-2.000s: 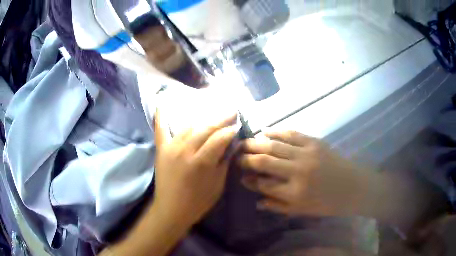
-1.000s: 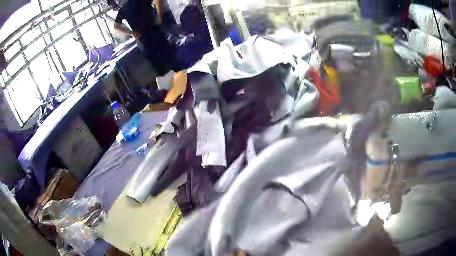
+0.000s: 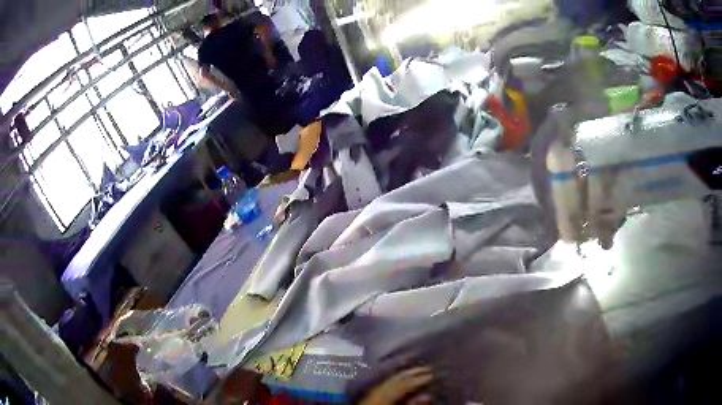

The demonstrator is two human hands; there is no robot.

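Light grey garment pieces (image 3: 380, 257) lie in long folds left of the sewing machine (image 3: 641, 162), which has a white head with a blue stripe. A dark grey-purple cloth (image 3: 475, 336) spreads below them towards the bottom edge, its right part blurred and near the bright glow at the needle. My left hand (image 3: 400, 386) shows only as a small blurred part at the bottom edge, beside the dark cloth; whether it grips the cloth cannot be told. My right hand is not visible.
A purple-covered side table (image 3: 218, 257) holds a plastic bottle (image 3: 228, 180) and blue plastic. Clear plastic wrapping (image 3: 174, 336) and a printed box (image 3: 317, 368) are at lower left. A dark-clothed person (image 3: 237, 59) stands near barred windows. Red and green items lie behind the machine.
The view first swung from the needle area to the side table, then shifted slightly. The pale cloth now lies flatter and lower, with dark cloth spread in front. Part of my left hand shows at the bottom.
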